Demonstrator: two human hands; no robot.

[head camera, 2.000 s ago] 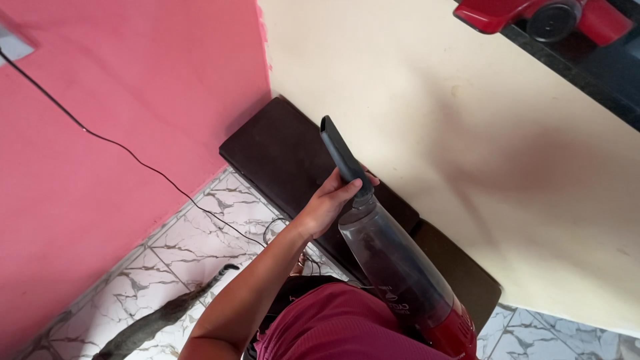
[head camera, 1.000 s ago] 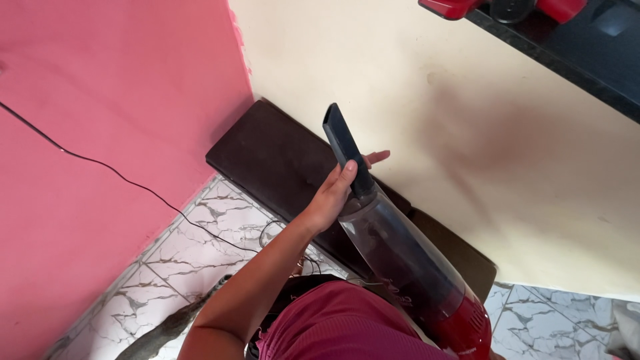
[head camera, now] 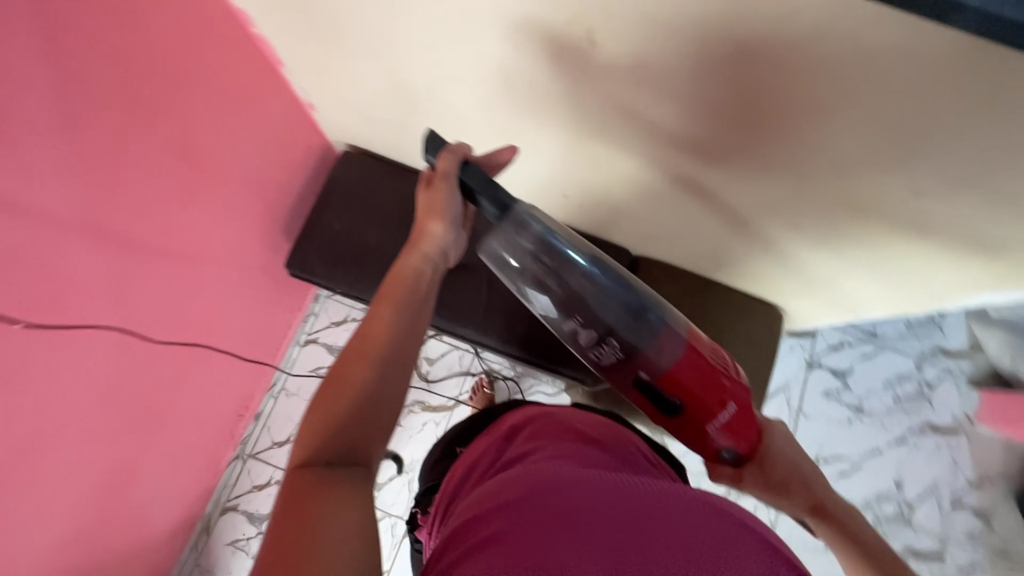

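A red handheld vacuum cleaner (head camera: 704, 400) with a clear dust container (head camera: 588, 280) lies slantwise across the middle of the view, above my body. At its upper left end is a black crevice nozzle (head camera: 490, 190). My left hand (head camera: 450, 196) is around this nozzle near its tip, with some fingers stretched out beyond it. At the lower right, my right hand (head camera: 768, 464) holds the red rear end of the vacuum; its fingers are partly hidden behind the body.
A dark brown padded bench (head camera: 360, 216) stands along the cream wall (head camera: 840, 160), beside the pink wall (head camera: 144, 200). A thin cable (head camera: 184, 344) runs down to the marble-patterned floor (head camera: 848, 416). One bare foot (head camera: 482, 392) shows near loose cable. A dark ledge (head camera: 960, 20) juts in at top right.
My left hand has slid from the nozzle's base toward its tip. The vacuum now lies at a flatter slant, and my right hand has come into view on its rear end.
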